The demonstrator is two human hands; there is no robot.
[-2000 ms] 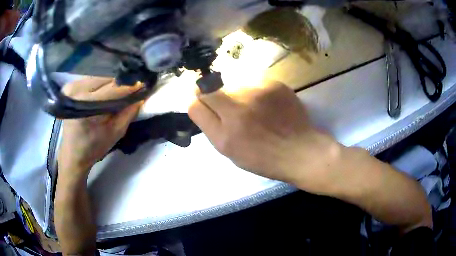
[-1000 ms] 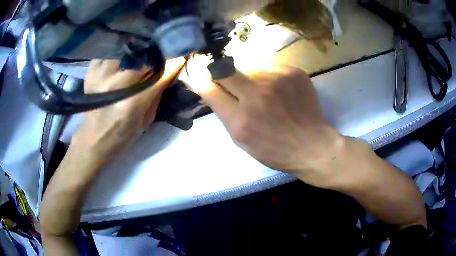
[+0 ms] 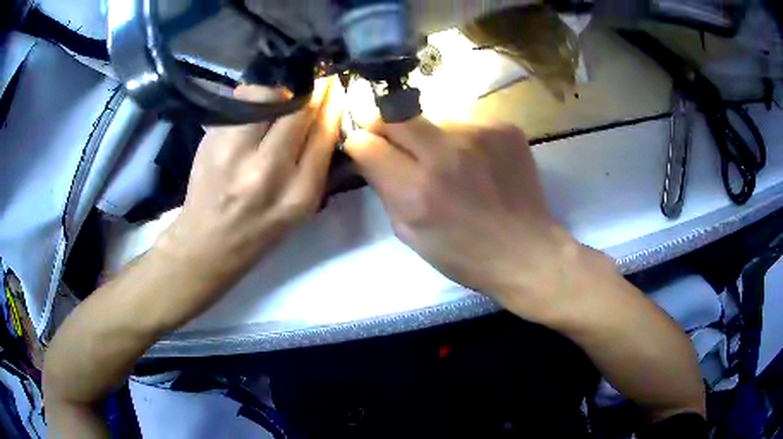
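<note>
The sewing machine's needle area (image 3: 348, 79) is under a bright lamp at the upper middle. A black fabric piece (image 3: 345, 176) shows only in part between and under my hands. My left hand (image 3: 257, 171) lies just left of the needle area, its fingertips pressed down on the work at the needle. My right hand (image 3: 455, 184) is just right of it, with thumb and finger close together by a dark knob (image 3: 399, 105). Both hands hide most of the fabric, and the lamp glare blurs the fingertips.
Silver snips (image 3: 676, 163) and black-handled scissors (image 3: 730, 150) lie at the right. An amber scrap (image 3: 537, 47) is on the tan bed plate (image 3: 610, 94). A shiny dark ring (image 3: 142, 64) is at the upper left. White-and-black cloth (image 3: 51, 129) is heaped at left. A ruler strip (image 3: 412, 317) edges the table.
My left hand has moved right and closer to the needle and my right hand. The black fabric is now mostly covered. The machine and ring appear shifted right as the view moved.
</note>
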